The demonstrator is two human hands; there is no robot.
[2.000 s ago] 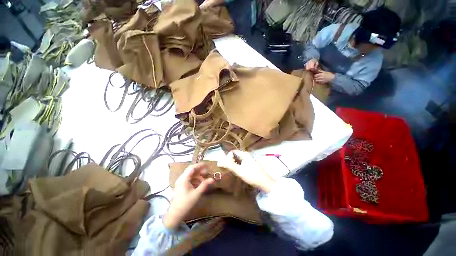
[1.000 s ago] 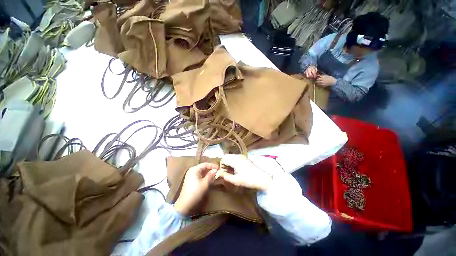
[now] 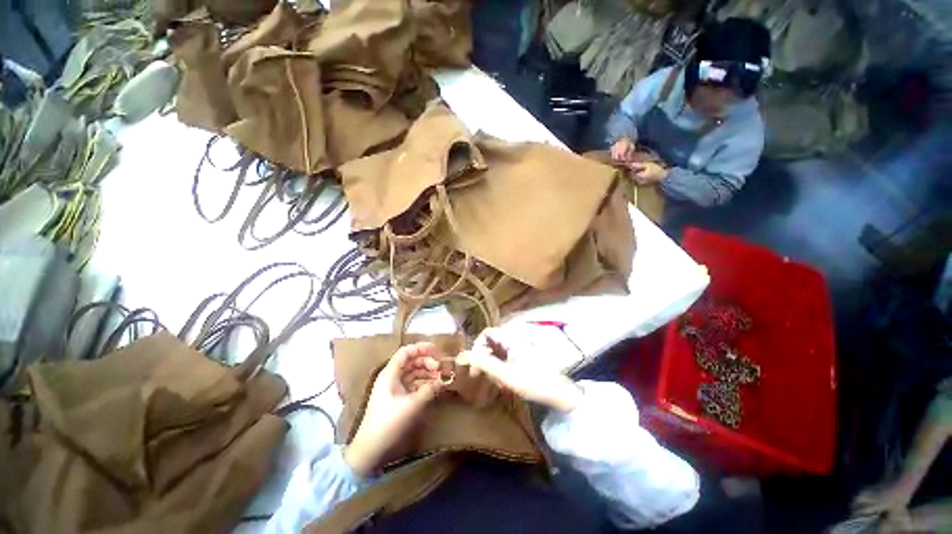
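Observation:
A brown bag lies at the table's near edge in front of me, its stitched edge towards me and its loop handle on the table side. My left hand is over it, fingers curled, with a small shiny ring at its fingertips. My right hand is just right of it, fingertips bent close to the left ones. Whether the right fingers pinch something is too small to tell.
Brown bags are heaped on the white table, with more at near left. Grey-green pieces lie far left. A thin pink-red tool lies near the corner. A red crate with bunched small parts stands right; a person works beyond.
A second ago my fingertips were together; now they are slightly apart and the ring shows at the left fingertips. The view has shifted, and a person's arm shows at the lower right edge.

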